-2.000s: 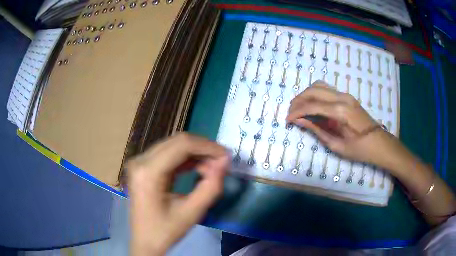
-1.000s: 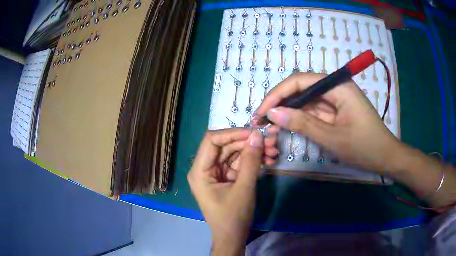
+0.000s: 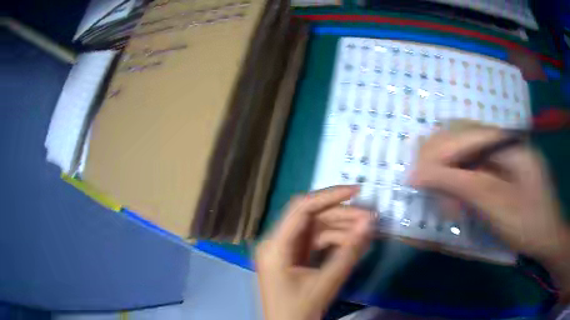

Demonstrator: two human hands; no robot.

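The white patterned board (image 3: 325,150) lies in front of me, with shiny parts in rows on its left and middle and plain tan dumbbell marks at its right. My left hand (image 3: 322,244) is over the board's near left corner, thumb and fingers close together; blur hides whether a tiny part is between them. My right hand (image 3: 484,181) is blurred over the right half of the board and holds the black pen tool (image 3: 500,145), whose red end (image 3: 550,120) points right. Its tip is hidden.
A brown cardboard sheet (image 3: 156,144) tops a thick stack (image 3: 234,144) at left, with rows of small parts near its top. White boards (image 3: 78,106) lie at far left. Blue and yellow tape (image 3: 94,192) edges the green bench top (image 3: 294,134). More boards lie at the back.
My hands have moved apart; they were together over the board with the pen tool between them. My right hand is now farther right with the pen. The view has shifted and blurred.
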